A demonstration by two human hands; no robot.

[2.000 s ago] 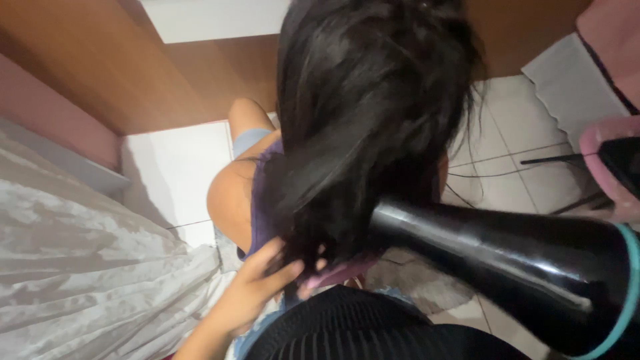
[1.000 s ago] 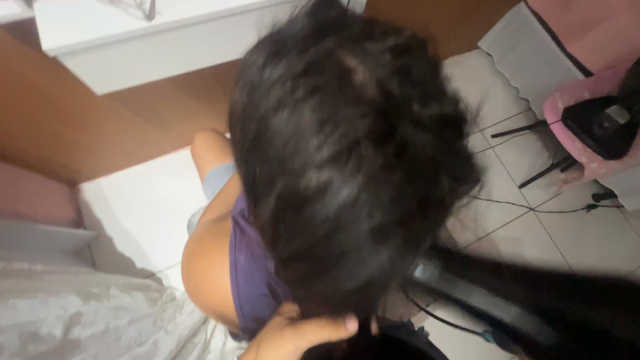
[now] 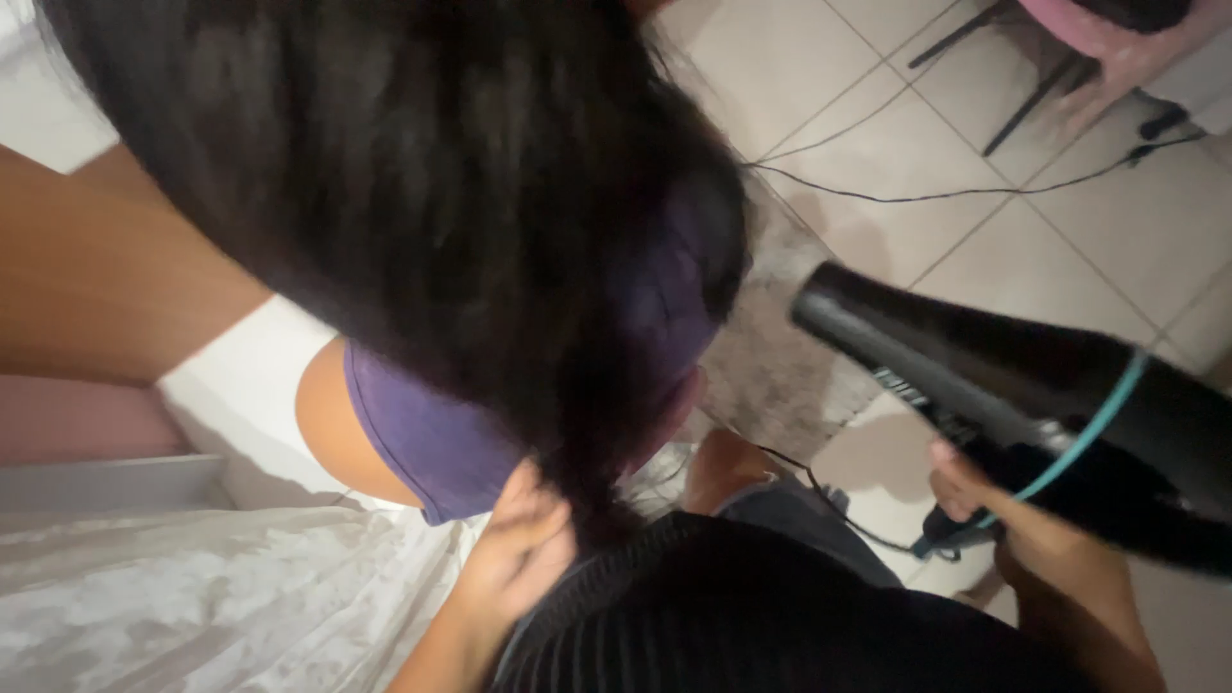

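Long dark hair [image 3: 414, 212] of a person in a purple top [image 3: 423, 433] hangs down toward me. My left hand [image 3: 529, 539] is at the lower ends of the hair, its fingers bent against them; blur hides whether they are closed on a strand. In my right hand [image 3: 972, 500] is a black hair dryer [image 3: 1001, 385] with a teal band, gripped by its handle. The dryer's nozzle points left at the hair, a short way to the right of it and not touching.
A power cord [image 3: 885, 199] crosses the tiled floor [image 3: 1078, 250], and a grey rug [image 3: 780, 366] lies beside the person. A pink seat [image 3: 1068, 24] with dark legs stands at the top right. A white curtain [image 3: 241, 597] hangs at the lower left, near wooden panelling [image 3: 96, 269].
The dryer has come away from the hair, and my right hand on its handle is now visible. The hair hangs lower and more spread than one second ago. The view has shifted.
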